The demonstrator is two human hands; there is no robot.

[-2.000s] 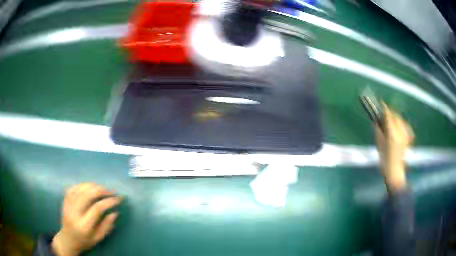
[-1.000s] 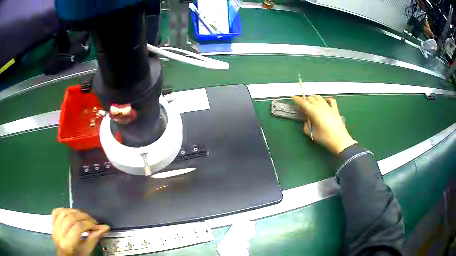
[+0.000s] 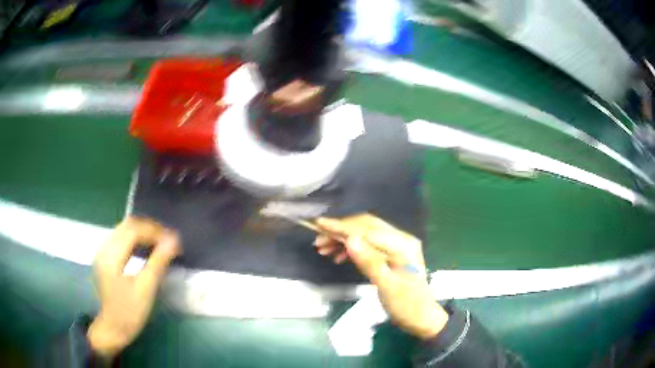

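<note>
The frame is blurred. My right hand (image 3: 391,266) is over the black mat's front right part and holds a thin hand pick (image 3: 309,224). The pick's tip points left, at a small white blade (image 3: 294,210) on the black mat (image 3: 373,187); whether they touch cannot be told. My left hand (image 3: 133,280) is at the mat's front left corner, thumb and fingers curved apart, with nothing seen in it. A pale carrier strip (image 3: 251,295) lies along the mat's front edge. Another carrier strip (image 3: 495,162) lies on the green bench at the right.
The microscope's black tube (image 3: 298,50) and white ring (image 3: 284,172) stand over the mat's back. A red parts bin (image 3: 172,108) is left of them. A crumpled white wipe (image 3: 355,327) lies in front, beside my right wrist. A blue tray (image 3: 398,37) is behind.
My right hand has moved from the carrier strip on the right bench to over the mat, with the pick. That strip stays on the bench. The camera view has shifted.
</note>
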